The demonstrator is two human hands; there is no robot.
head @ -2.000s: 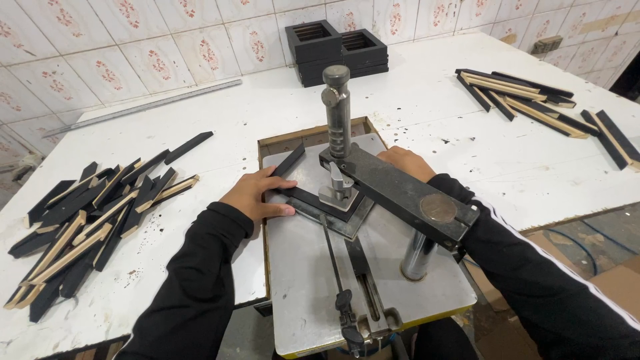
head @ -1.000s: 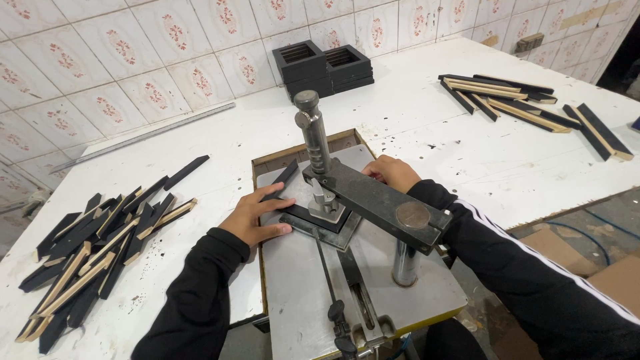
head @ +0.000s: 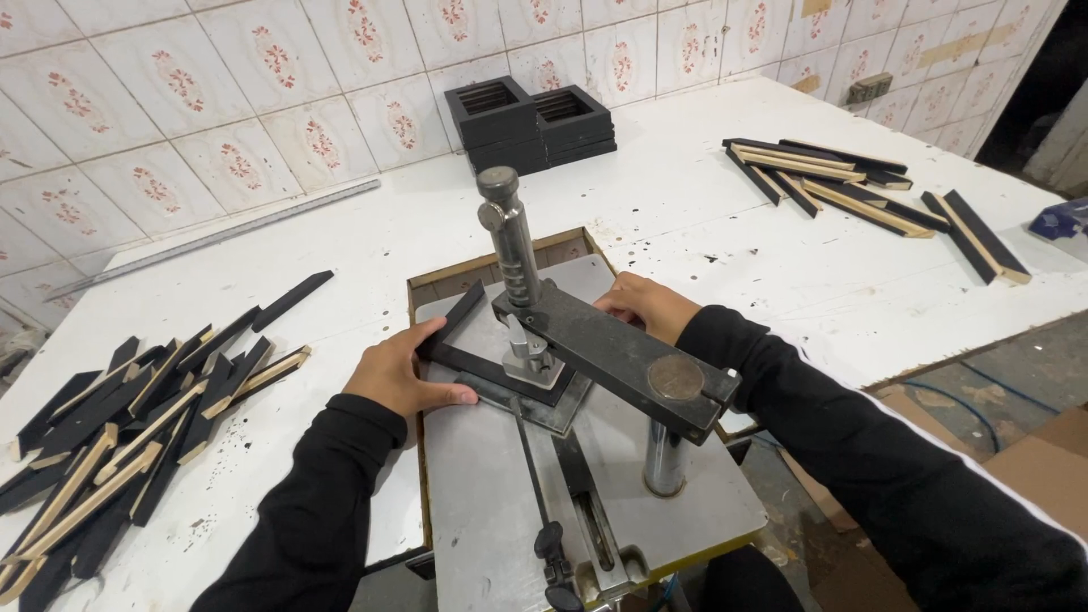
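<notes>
A frame-joining machine with a metal table (head: 484,527) fills the centre, its dark arm (head: 612,348) and upright post reaching over a black angled frame piece (head: 501,370). The piece lies against a grey corner fence (head: 557,412), under the clamp foot (head: 531,370). My left hand (head: 399,370) grips the left corner of the piece, fingers on top and thumb along its near side. My right hand (head: 650,306) is behind the arm at the right; its fingertips are partly hidden, and whether it holds anything cannot be made out.
Loose black moulding strips (head: 110,442) are heaped at left, and others (head: 833,183) lie at back right. Black square frames (head: 535,127) stand stacked near the tiled wall. A long metal ruler (head: 229,238) lies at back left. The machine's post (head: 510,238) rises between my hands.
My left hand stays at the left corner of the frame piece and my right hand behind the arm. The view has shifted a little.
</notes>
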